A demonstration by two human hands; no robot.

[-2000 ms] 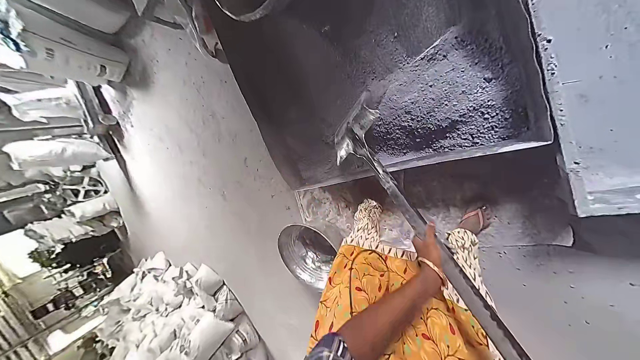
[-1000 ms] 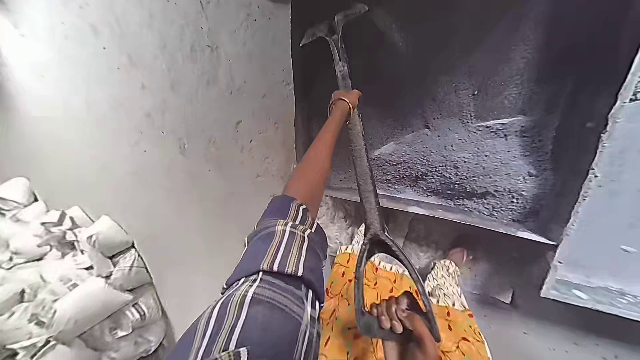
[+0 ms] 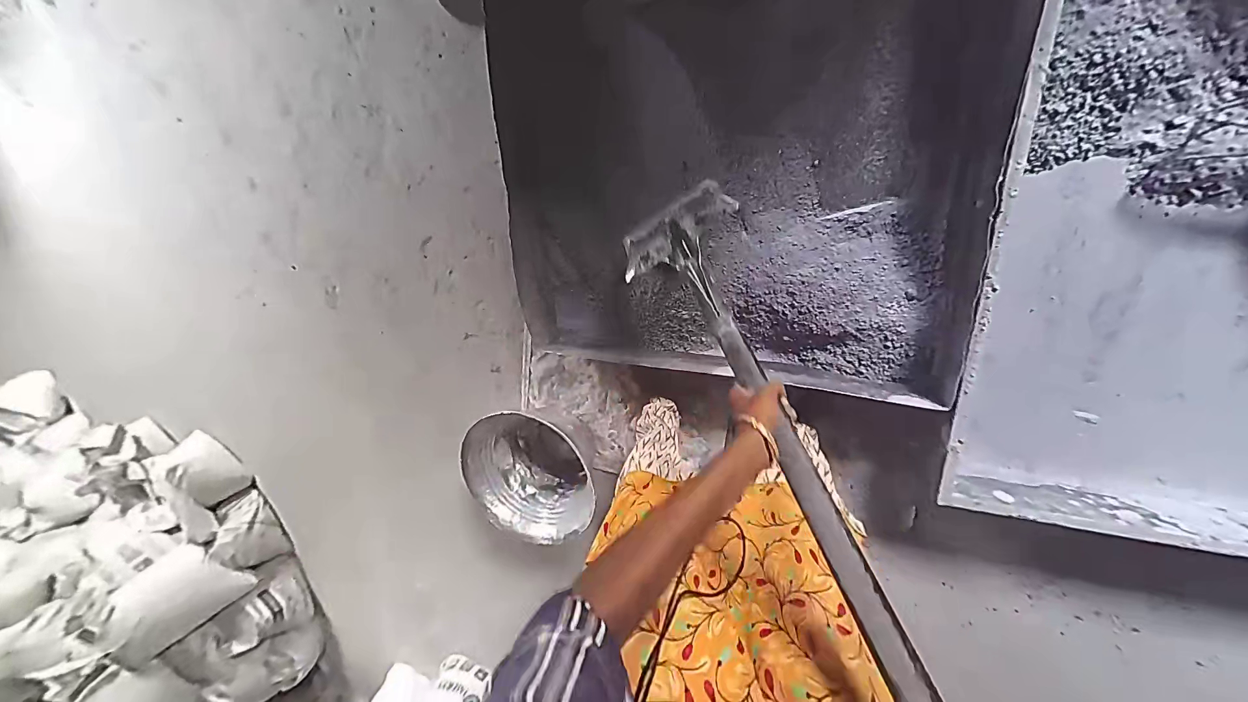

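Note:
My left hand (image 3: 759, 408) grips the shaft of a long-handled metal shovel (image 3: 824, 512), a bangle at its wrist. From there the shaft slants up to the shovel's head (image 3: 681, 229), which is over dark grey granular material (image 3: 829, 292) inside a large metal trough (image 3: 838, 382). The lower end of the shaft runs out of view at the bottom edge. Of my right side only a blurred part shows low over the yellow patterned cloth; the right hand itself cannot be made out.
A round metal basin (image 3: 526, 478) rests on the floor left of my legs. Crumpled white sacks (image 3: 166, 585) are heaped at the lower left. On the right a pale ledge (image 3: 1102, 341) carries dark granular material at its far end.
My left hand has drawn back towards my body with the shovel, whose head now lies lower over the trough. The right hand, seen on the D-shaped handle one second ago, no longer shows clearly.

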